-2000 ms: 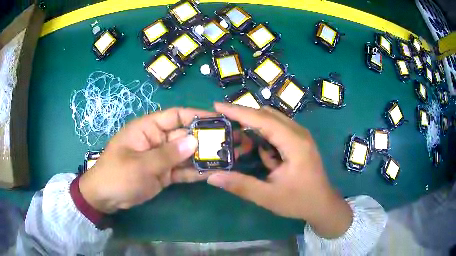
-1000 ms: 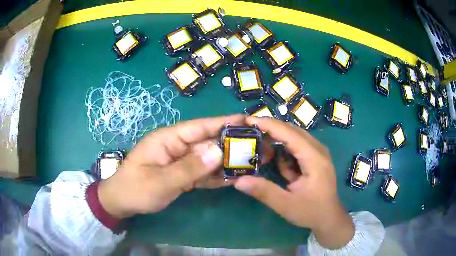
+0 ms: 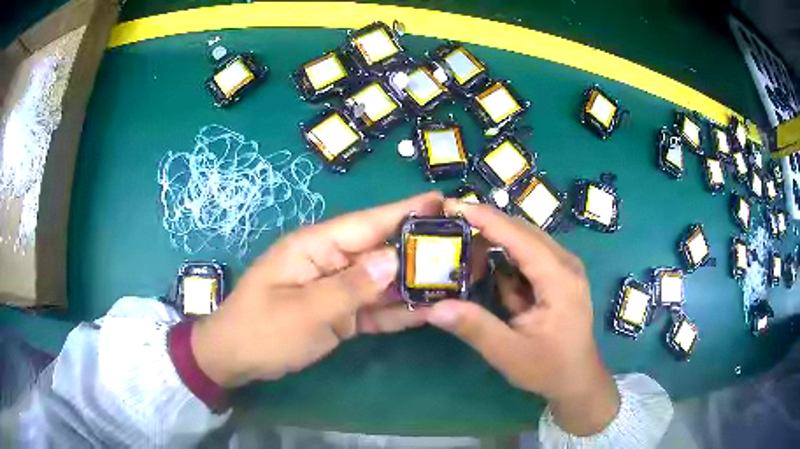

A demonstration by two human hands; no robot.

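A black rounded-square watch body with a pale rectangle edged in yellow-orange is held up at the centre, its face towards me. My left hand grips its left side, with the thumb on the left edge. My right hand holds its right side, with the index finger at the top corner and the thumb at the lower right corner. Something dark shows between the right thumb and fingers; I cannot tell what it is. The fingertips behind the body are partly hidden.
A tangled heap of pale sealing rings lies on the green mat. Several watch bodies lie behind the hands and at the right. A cardboard box stands at the left. Yellow tape crosses the back.
The view has shifted, so the bench items and both hands appear further right in the picture. Both hands still hold the same watch body, with little change in grip.
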